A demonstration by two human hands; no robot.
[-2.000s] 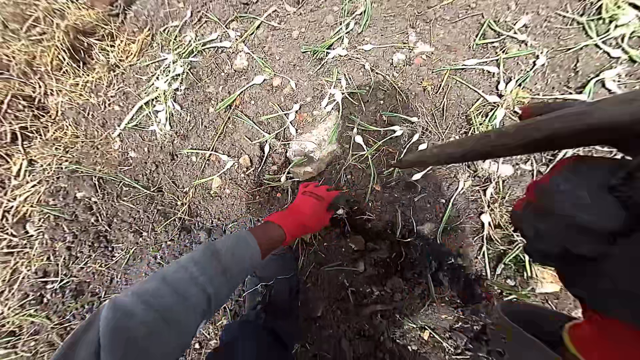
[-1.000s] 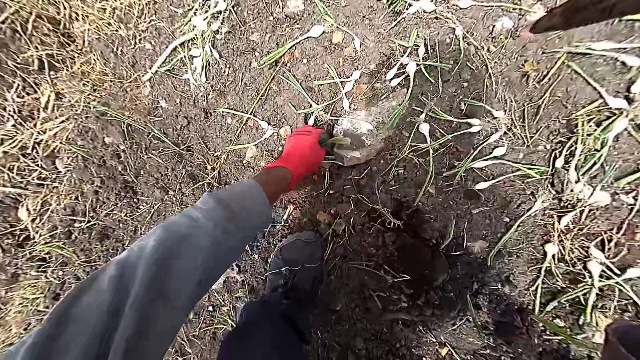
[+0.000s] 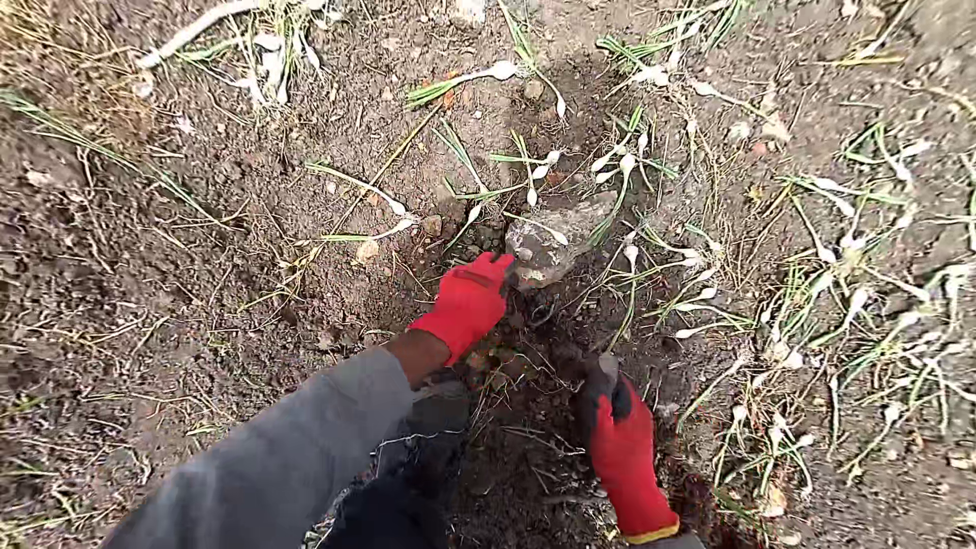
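My left hand [image 3: 473, 301], in a red glove with dark fingertips, is at the near left edge of a large pale stone [image 3: 553, 248] set in the soil. Its fingertips touch or nearly touch the stone; what they may hold is hidden. Lower right, my right hand [image 3: 621, 438], gloved alike, is down at the dark dug soil [image 3: 526, 404]. A small greyish piece [image 3: 608, 364] shows at its fingertips, perhaps held between them. One white bulb with a green stem [image 3: 545, 229] lies across the stone, and others lie around it.
Many bulb plants [image 3: 854, 305] are scattered over the ground to the right. A white bunch [image 3: 274, 57] lies at the upper left, beside a thick pale stalk [image 3: 202, 30]. My dark shoe [image 3: 438, 415] is on the soil below my left hand. Dry straw covers the far left.
My right hand has come into view at the dug soil. The wooden handle seen at the right earlier is out of view. My left hand remains by the stone.
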